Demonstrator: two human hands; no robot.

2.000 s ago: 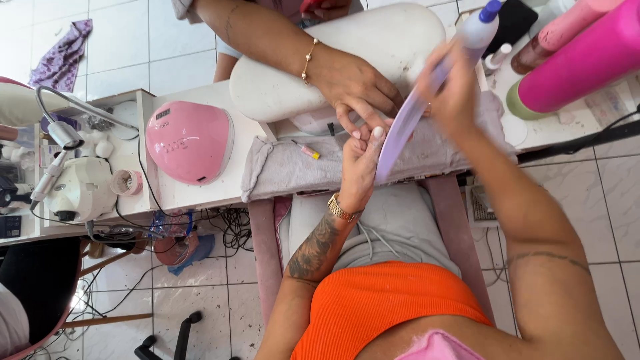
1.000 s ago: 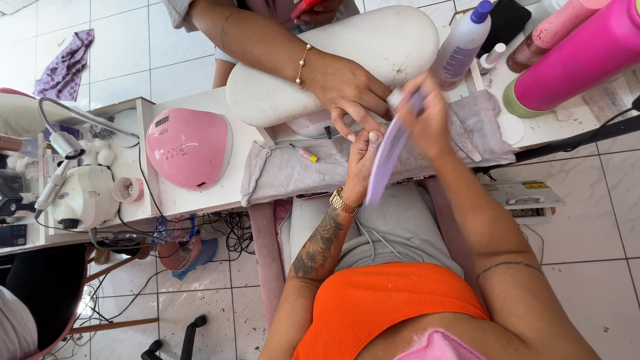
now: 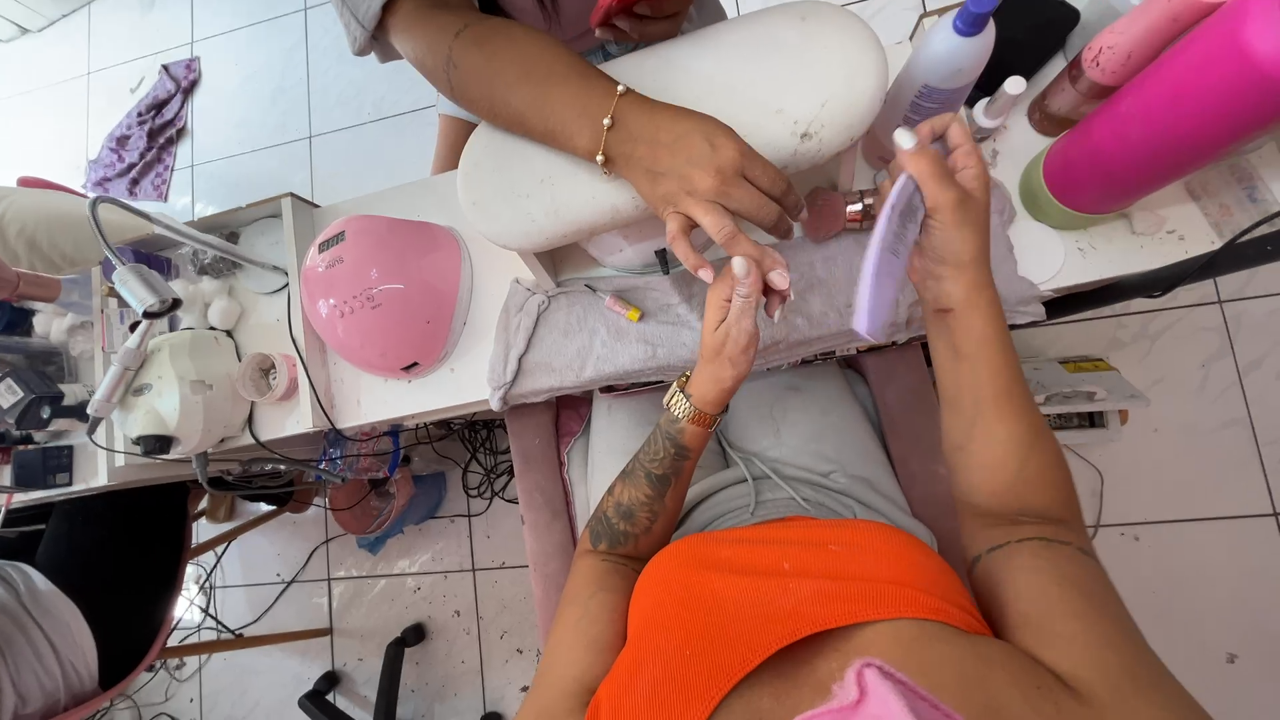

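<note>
My left hand [image 3: 735, 315] grips a finger of another person's hand [image 3: 705, 165], which rests over a padded white armrest [image 3: 680, 110]. In my right hand [image 3: 945, 210] is a lilac nail file [image 3: 888, 260], upright and apart from that person's fingers. Near my right hand's fingers is a powder brush with pink bristles [image 3: 826, 214], partly hidden. Below the hands a grey towel [image 3: 590, 350] covers the table edge. A small brush with a yellow end [image 3: 622, 306] lies on it.
A pink nail lamp [image 3: 385, 295] stands left on the white table. Farther left are a gooseneck lamp [image 3: 145, 290] and a white machine [image 3: 185, 390]. At right are a pump bottle [image 3: 935, 80], a small white-capped bottle [image 3: 998, 105] and a large magenta bottle [image 3: 1160, 110].
My right hand has moved right with the file, away from the other person's fingers. The powder brush now shows beside it. My left hand stays at the other person's fingers.
</note>
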